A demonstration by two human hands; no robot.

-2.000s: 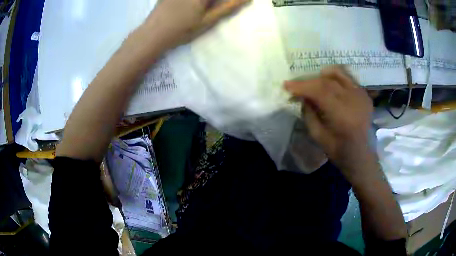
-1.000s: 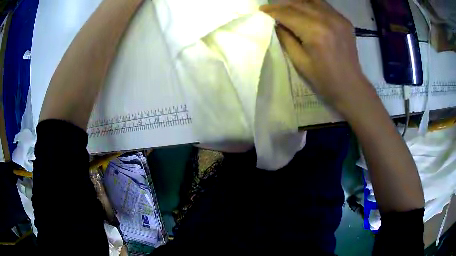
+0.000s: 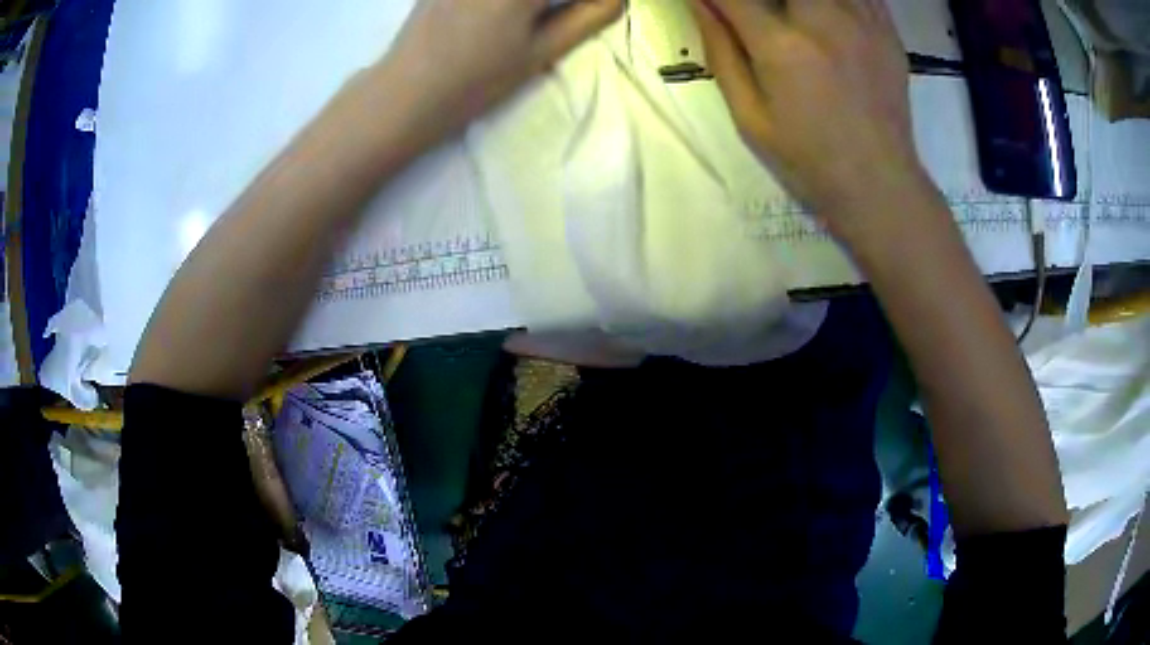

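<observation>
A white garment piece (image 3: pixel 618 214) lies in soft folds over the table and hangs over its front edge onto my lap. My left hand (image 3: pixel 505 38) is at the top edge, fingertips on the cloth's upper left part, partly cut off by the frame. My right hand (image 3: pixel 807 76) is at the cloth's upper right, its thumb and finger close together on the cloth's edge. A bit of the sewing machine bed (image 3: pixel 685 63) with a dark slot shows between my hands. The needle area is out of the picture.
The white table top (image 3: pixel 252 76) has a printed ruler (image 3: pixel 416 267) near its front edge. A smartphone (image 3: pixel 1019 107) with a cable lies at the upper right. White cloth heaps (image 3: pixel 1103 416) are at the right. A wire basket of printed papers (image 3: pixel 341 485) is at lower left.
My left hand has come back into view at the top edge. My right hand has shifted slightly up the cloth. The cloth's hanging end has drawn up and gathered, and the bed's slot now shows.
</observation>
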